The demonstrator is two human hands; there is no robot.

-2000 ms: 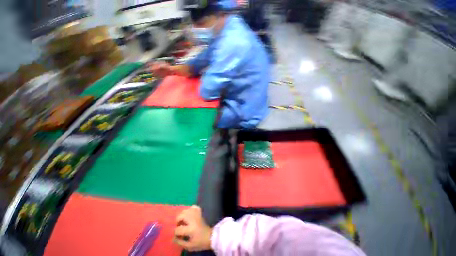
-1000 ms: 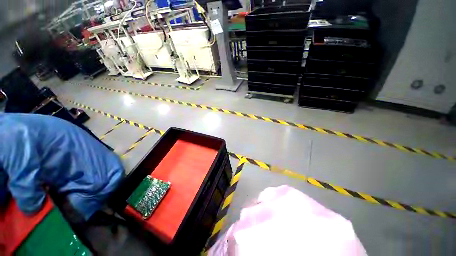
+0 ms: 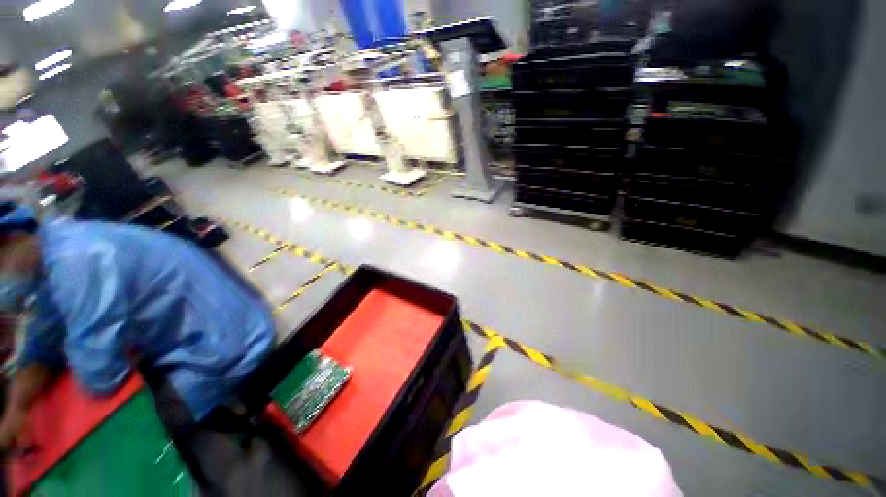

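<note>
A green circuit board [image 3: 311, 388] with dense silvery parts lies on the red lining [image 3: 389, 340] of a black tote [image 3: 452, 340], at the tote's near left end. The tote stands beside the bench. A pink sleeve of mine [image 3: 559, 456] shows at the bottom edge, right of the centre. Neither of my hands is in the picture.
A person in blue [image 3: 160, 301] leans over a red mat [image 3: 78, 427] at left, beside a green mat [image 3: 121, 461]. Stacked black totes [image 3: 568, 136] stand at the back, near white equipment [image 3: 418, 121] and a grey stand [image 3: 473, 136]. Yellow-black tape [image 3: 544, 254] crosses the grey floor.
The view has swung right from the bench, and my hand has left the picture. In the last second it has shifted slightly, showing more of the co-worker. The board still lies in the tote.
</note>
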